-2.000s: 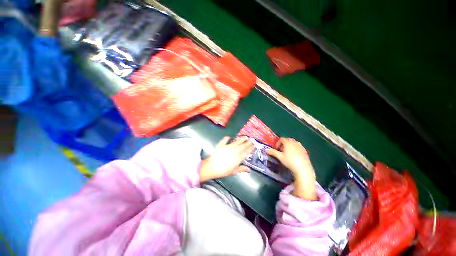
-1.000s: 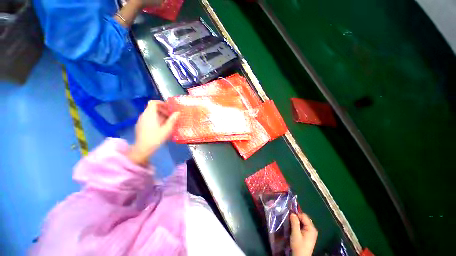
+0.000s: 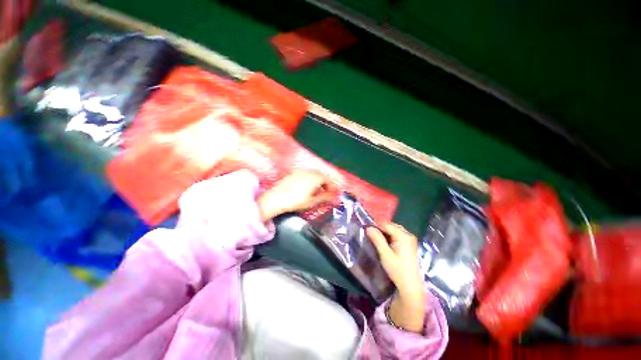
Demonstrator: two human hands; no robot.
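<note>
A bagged unit (image 3: pixel 353 242), a dark slab in shiny film, lies slanted over the bench in front of me. My right hand (image 3: pixel 399 256) grips its right side, thumb on top. My left hand (image 3: pixel 299 193) is at its upper left end, at a red bubble bag (image 3: pixel 376 201) that shows beneath and beyond the unit. The left fingertips are blurred, and whether the unit's end is inside the bag cannot be told. The stack of empty bubble bags (image 3: pixel 204 137) lies fanned just left of my left hand.
Bagged units (image 3: pixel 105 81) lie at the far left, near a person's blue sleeve (image 3: pixel 42 190). More bagged units (image 3: pixel 453 249) and red bundles (image 3: pixel 527 253) are at the right. A folded red packet (image 3: pixel 314 43) lies on the green belt (image 3: pixel 232 35) beyond the pale edge (image 3: pixel 393 144).
My left hand has moved from the stack to the unit's upper end. A red bubble bag now extends from the stack area to behind the unit. The view has turned, showing the right side again.
</note>
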